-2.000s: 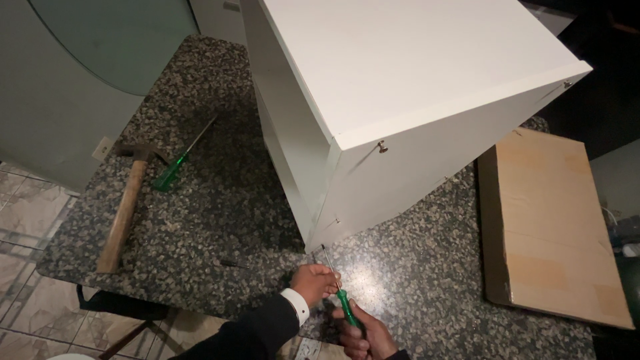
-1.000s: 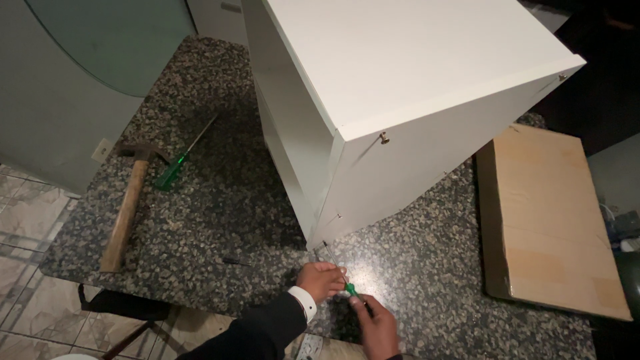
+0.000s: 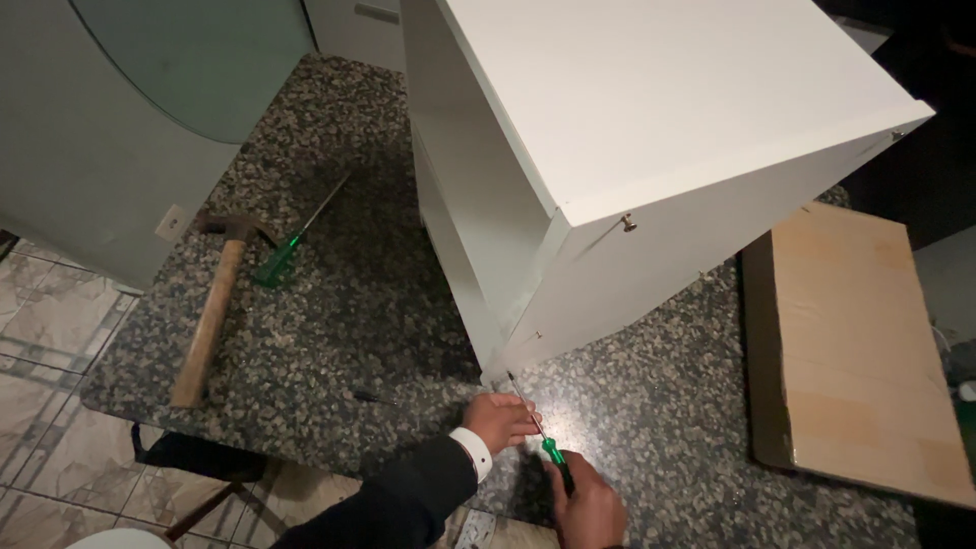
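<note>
A white cabinet carcass (image 3: 686, 99) stands on the speckled stone countertop (image 3: 343, 305), a screw (image 3: 628, 223) standing out from its side panel near the upper corner and a smaller one (image 3: 538, 335) lower down. My right hand (image 3: 587, 499) grips the green handle of a screwdriver (image 3: 554, 451), whose tip is at the panel's bottom corner. The fingers of my left hand (image 3: 499, 421) are around the screwdriver's shaft; whether they also hold a screw is hidden. Another green-handled screwdriver (image 3: 278, 263) lies at the left, beside a wooden-handled claw hammer (image 3: 213, 320).
A flat cardboard box (image 3: 862, 343) lies on the right of the countertop. A small dark pointed item (image 3: 375, 398) lies left of my hands. Below the front edge are a dark seat (image 3: 198, 455) and the tiled floor (image 3: 53, 396).
My right hand has shifted on the screwdriver handle, with more of the shaft showing now than one second ago. The cabinet, hammer and other screwdriver have stayed in place.
</note>
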